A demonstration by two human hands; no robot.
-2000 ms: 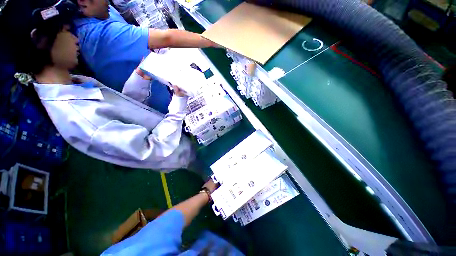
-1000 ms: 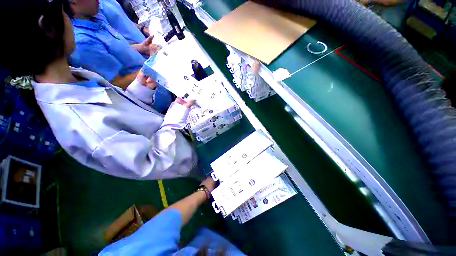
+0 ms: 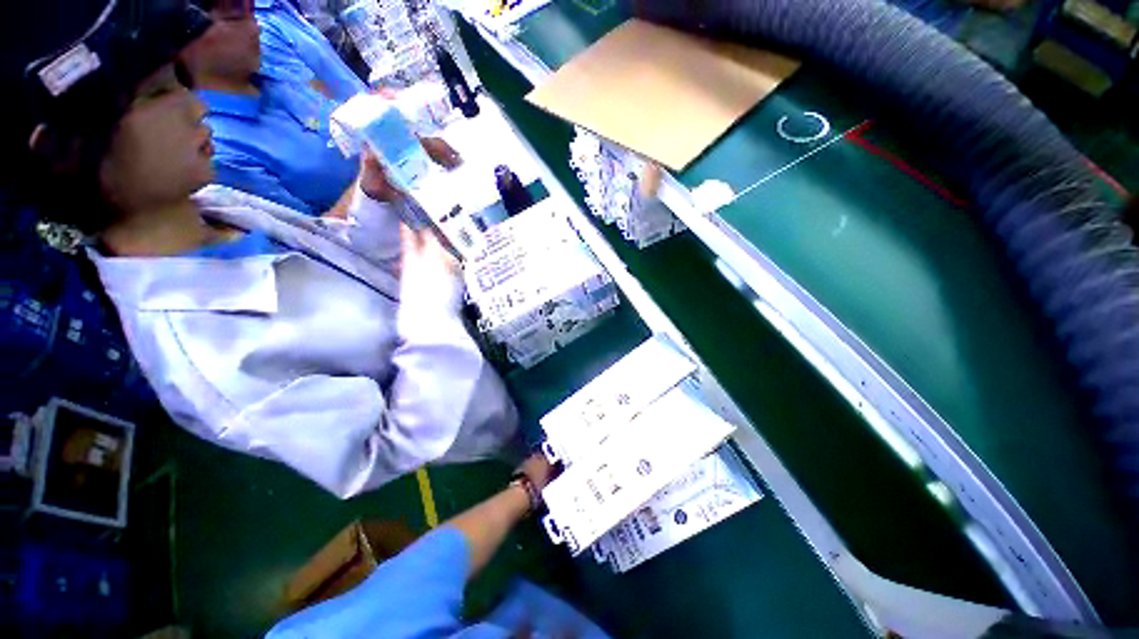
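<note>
Several flat white retail boxes with hang tabs (image 3: 650, 468) lie overlapping and fanned on the green bench (image 3: 737, 580), with small dark print on top and the tabs toward the left. My left hand (image 3: 537, 476), with a band at the wrist, reaches from the lower left to the tabbed edge of these boxes. Its fingers are mostly hidden at the boxes, so its grip cannot be told. My right hand is not in view.
A person in a pale coat (image 3: 312, 337) stands at the left, handling a white and blue box (image 3: 387, 140) behind another box stack (image 3: 537, 281). Brown cardboard sheet (image 3: 662, 87), grey ribbed duct (image 3: 974, 162), metal rail (image 3: 874, 375). Open brown carton (image 3: 331, 564) on the floor.
The person in the pale coat has turned the held white box so its blue side shows, and their hands are off the near stack. My left hand stays at the fanned boxes.
</note>
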